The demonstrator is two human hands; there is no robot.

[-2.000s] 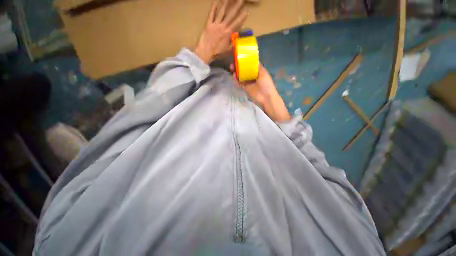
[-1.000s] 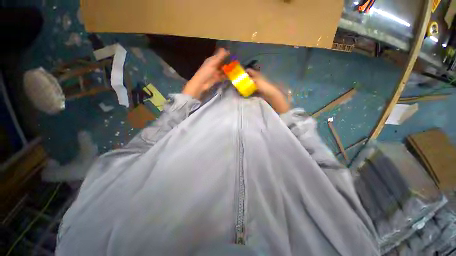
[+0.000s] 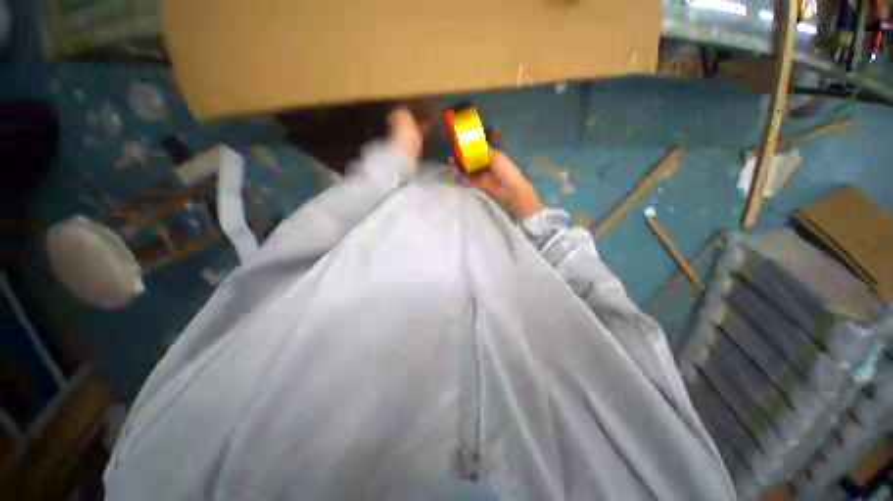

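Observation:
A large tan cardboard sheet (image 3: 411, 49) lies across the top of the view. My right hand (image 3: 504, 181) holds the tape dispenser with its bright yellow roll (image 3: 471, 140) and red edge, just below the sheet's near edge. My left hand (image 3: 404, 132) is blurred, near the same edge and left of the dispenser. Its fingers are not clear, and I cannot tell whether it touches the sheet or holds anything.
A round stool (image 3: 95, 261) stands at the left on the littered blue-green floor. A long wooden batten (image 3: 774, 122) slants down at the right. Wrapped grey stacks (image 3: 764, 342) stand at the lower right, with cardboard (image 3: 847, 235) behind. Tools (image 3: 862, 34) lie at the upper right.
My left hand has come off the sheet's top, where it lay flat two seconds ago. The dispenser went from upright to tilted, and is now nearly upright again in my right hand.

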